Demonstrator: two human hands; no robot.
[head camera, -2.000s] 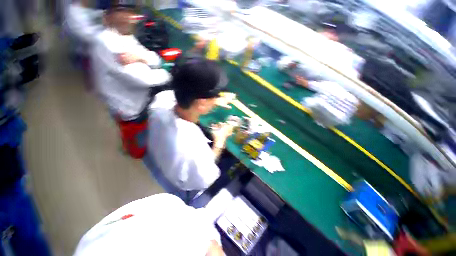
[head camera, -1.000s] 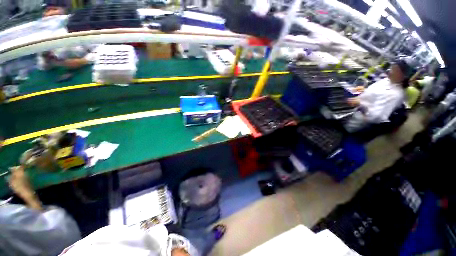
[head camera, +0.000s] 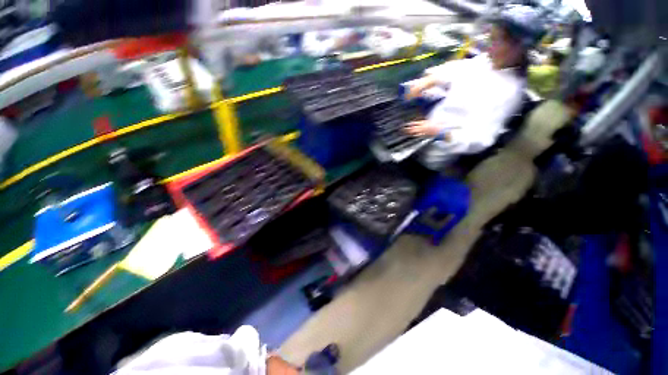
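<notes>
My left hand (head camera: 282, 365) shows only as a bit of skin beyond a white sleeve at the bottom edge. Its fingers are cut off, so I cannot tell what it holds. My right hand is out of the picture. A large, flat white slab, apparently foam trays or lids (head camera: 476, 348), lies at the bottom right, close to me and cut off by the edge. No hand is seen touching it. On the bench, a red tray (head camera: 192, 212) bears a black parts tray (head camera: 245, 192), both blurred.
A blue box device (head camera: 77, 220) and white paper (head camera: 165, 245) are on the green bench. A seated worker (head camera: 476, 106) touches a black tray. Another black tray (head camera: 373, 198) stands near a blue stool (head camera: 443, 205). Dark stacks (head camera: 520, 271) line the aisle's right side.
The view has swung right and nearer the red tray. The blue box and red tray have shifted left in view. The seated worker appears larger. The white slab remains at the bottom right.
</notes>
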